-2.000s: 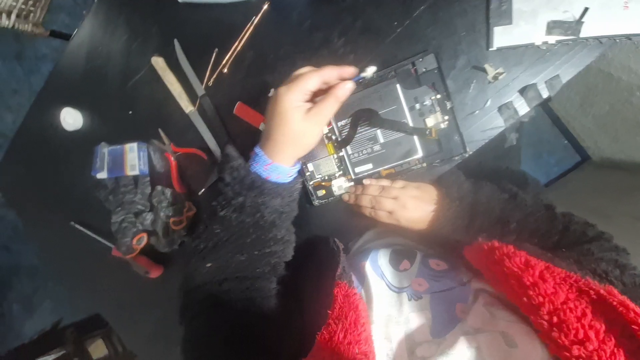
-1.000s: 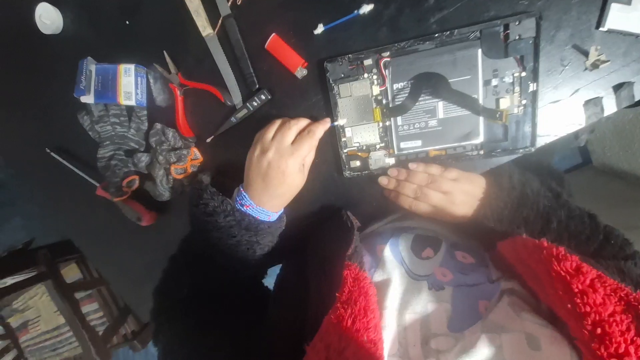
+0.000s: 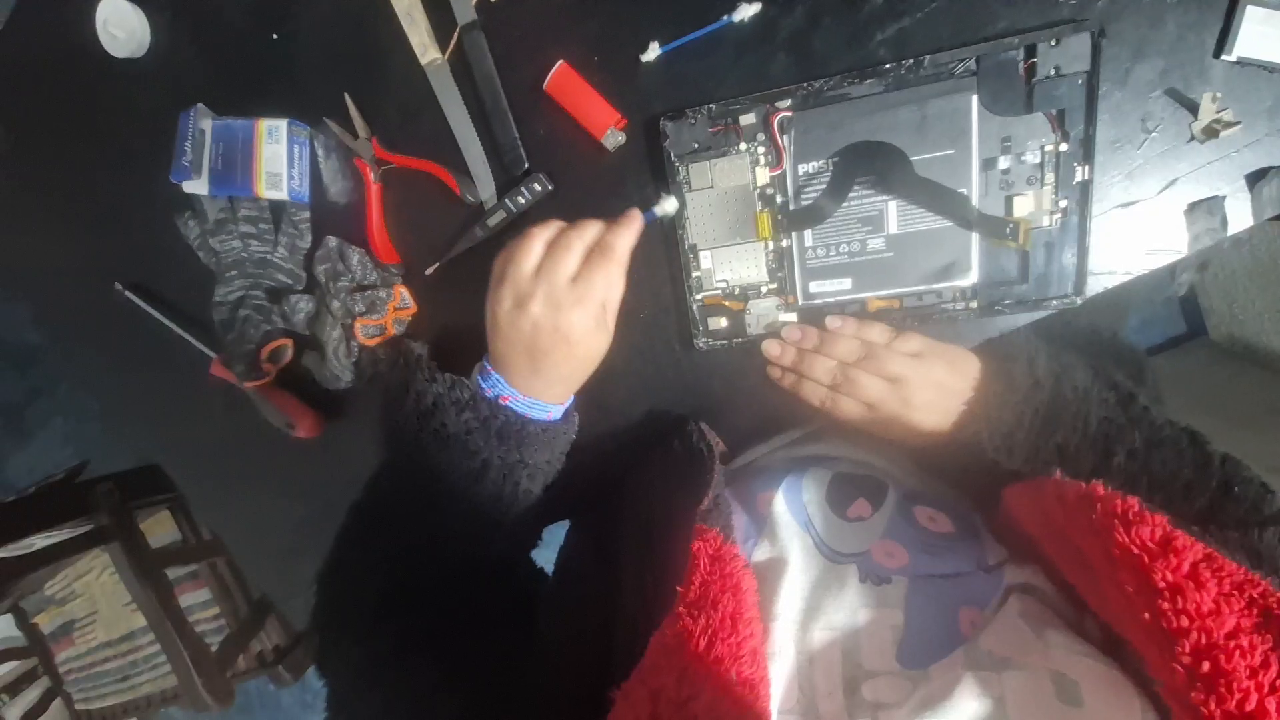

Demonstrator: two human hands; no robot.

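An opened tablet [image 3: 880, 190] lies on the black table, its battery [image 3: 890, 250], circuit board [image 3: 722, 215] and black ribbon cable [image 3: 870, 165] exposed. My left hand [image 3: 565, 300], with a blue and white bracelet at the wrist, pinches a blue-stemmed cotton swab [image 3: 662, 208]; its white tip is at the tablet's left edge. Whether the tip touches the frame I cannot tell. My right hand [image 3: 870, 375] lies flat, fingers together, against the tablet's lower edge near its lower left corner. Another blue cotton swab [image 3: 700, 32] rests above the tablet.
Left of my left hand lie a voltage tester screwdriver [image 3: 490, 220], red-handled pliers [image 3: 375, 180], grey gloves [image 3: 250, 270], a small blue box [image 3: 245, 155] and a red-handled screwdriver [image 3: 265, 390]. A red lighter [image 3: 587, 105] and a knife [image 3: 455, 110] lie farther up.
My left hand has moved from above the tablet to its left edge. The swab on the table shows from one second ago onward. My right hand stays by the lower edge.
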